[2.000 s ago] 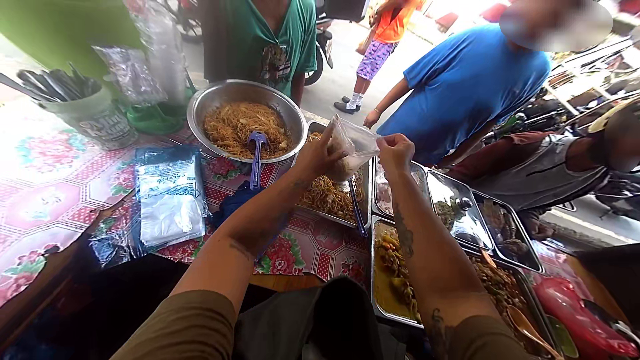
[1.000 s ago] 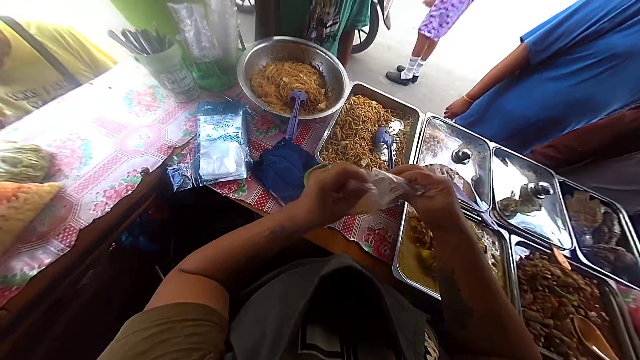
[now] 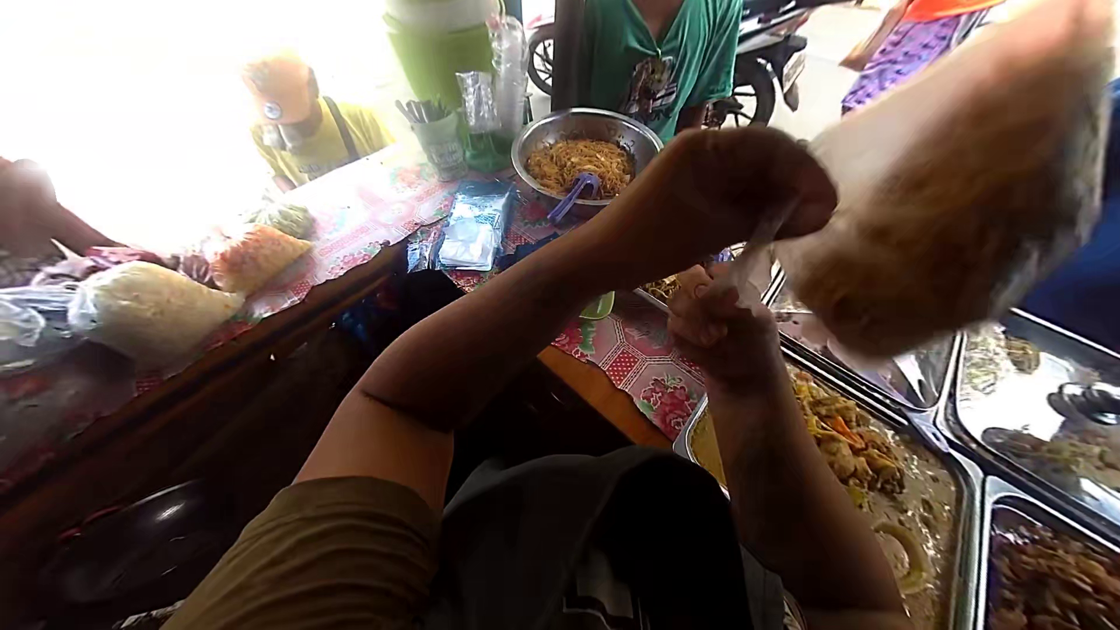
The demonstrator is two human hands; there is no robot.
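A clear plastic bag of brownish food (image 3: 945,201), blurred, hangs in the air at the upper right, close to the camera. My left hand (image 3: 752,179) is raised and grips the bag's twisted neck. Just below it, my right hand (image 3: 717,315) pinches the plastic too, its fingers curled around it. Behind my left forearm stands a steel bowl (image 3: 652,140) of noodles with purple tongs (image 3: 575,197) in it. Trays of cooked food lie under and to the right of my right hand, one with a yellowish vegetable dish (image 3: 844,429).
A stack of plastic bags (image 3: 475,226) lies left of the bowl on the flowered tablecloth (image 3: 376,206). Filled bags (image 3: 153,306) line the left counter. A cup of utensils (image 3: 440,140) stands by a green container (image 3: 442,52). People stand beyond the counter; covered trays (image 3: 1041,411) are at right.
Both hands were together low over the trays a second ago; now my left hand is higher, with the filled bag up at the right. The view has swung left.
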